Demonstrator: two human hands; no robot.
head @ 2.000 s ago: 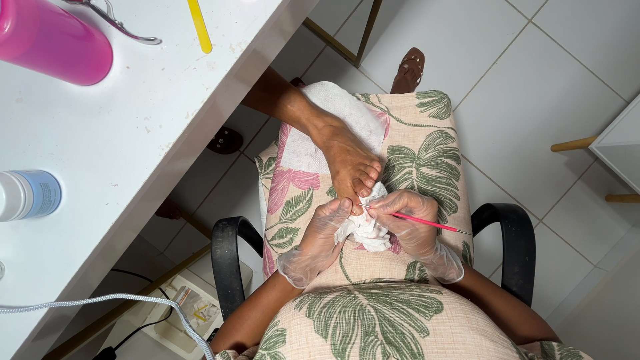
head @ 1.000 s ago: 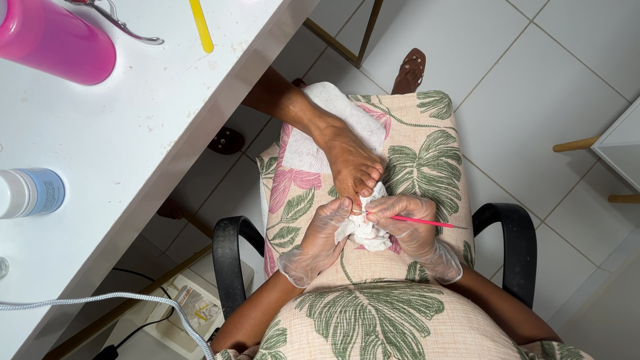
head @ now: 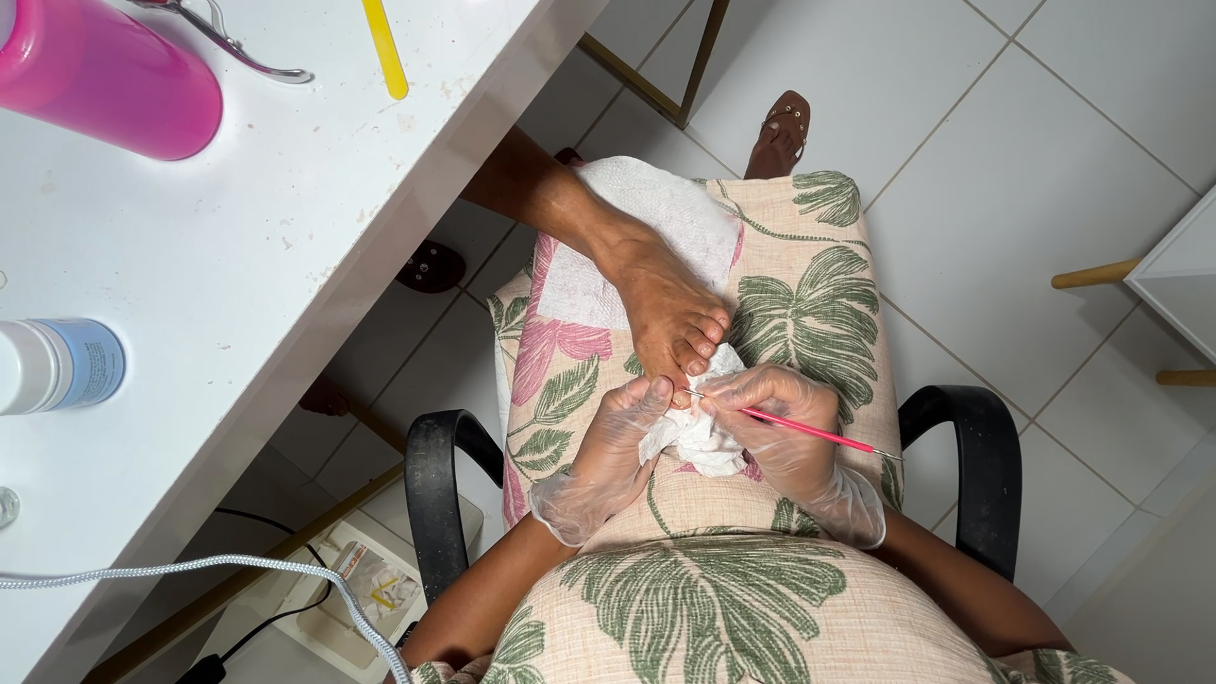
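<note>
Another person's bare foot (head: 665, 309) rests on a white paper towel (head: 655, 214) over the leaf-patterned fabric on my lap. In a clear glove, my left hand (head: 617, 442) holds the big toe from the left, its thumb at the toe, with crumpled white tissue (head: 703, 442) beside its fingers. My right hand (head: 784, 418), also in a clear glove, grips a thin pink double-ended nail tool (head: 807, 429). One metal tip meets the big toenail (head: 681, 399); the other points right. The tissue lies between my hands, under the toes.
A white table (head: 237, 237) on the left bears a pink bottle (head: 114, 85), a metal nipper-like tool (head: 237, 47), a yellow stick (head: 385, 47) and a blue-labelled jar (head: 81, 366). A braided cable (head: 190, 565) crosses its lower edge. Black armrests (head: 983, 456) flank me; a sandalled foot (head: 784, 133) stands ahead.
</note>
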